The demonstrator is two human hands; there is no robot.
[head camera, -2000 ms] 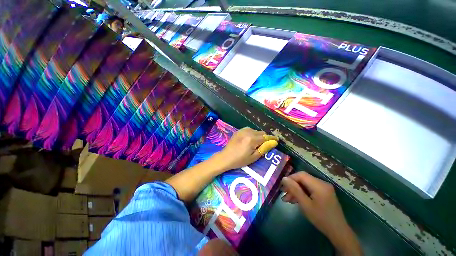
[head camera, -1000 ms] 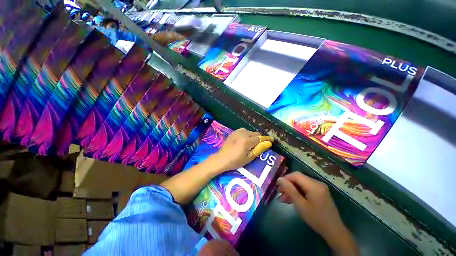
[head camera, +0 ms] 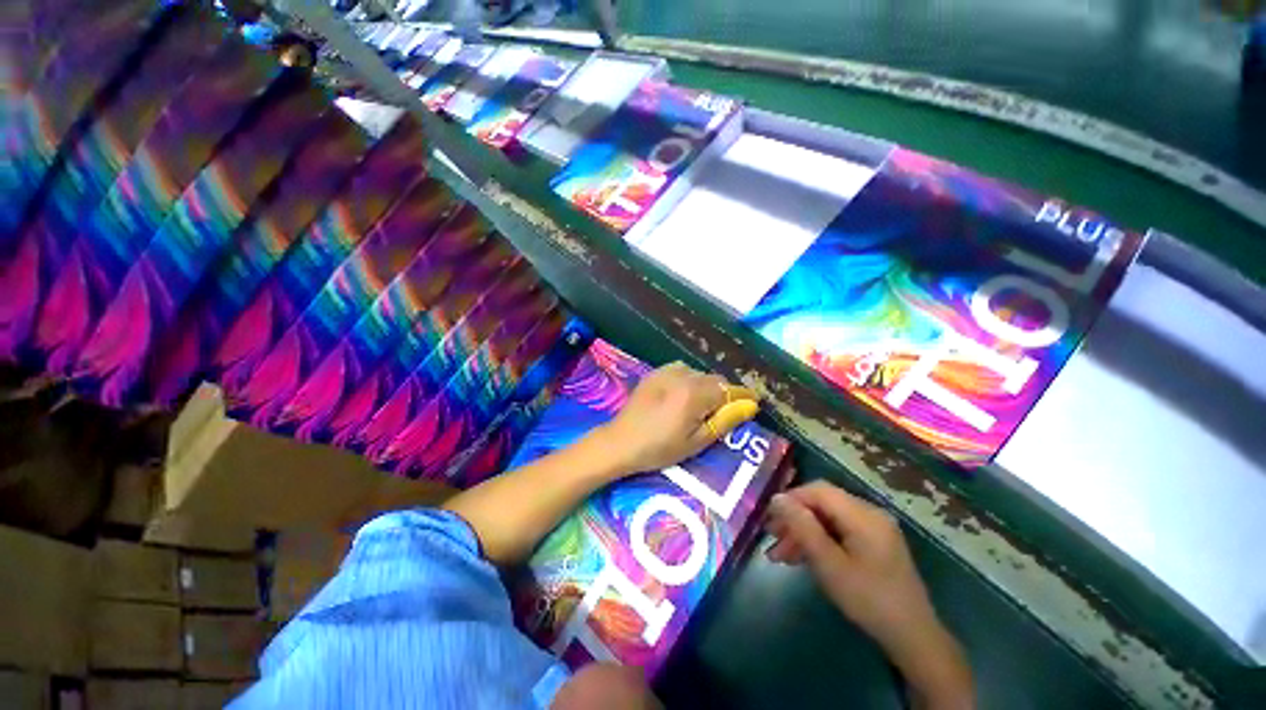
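A printed box (head camera: 667, 555) with magenta, blue and orange swirls and white lettering lies on the dark-green work surface before me. My left hand (head camera: 683, 419) rests on its top near the far corner, its fingers close together and holding nothing visible. A yellow finger cot (head camera: 732, 411) covers one finger. My right hand (head camera: 840, 545) is beside the box's right edge, fingers curled. I cannot tell whether its fingertips touch the box or hold something small.
Tall leaning tiers of printed boxes (head camera: 278, 278) stand at left. The green conveyor carries printed lids (head camera: 958, 298) alternating with white bases (head camera: 764, 194). A chipped rail (head camera: 889, 479) runs between conveyor and work surface. Brown cartons (head camera: 292, 486) lie lower left.
The lids and bases on the conveyor have shifted towards the right and nearer since the earliest frame. My left hand stays on the box; my right hand has barely moved beside it.
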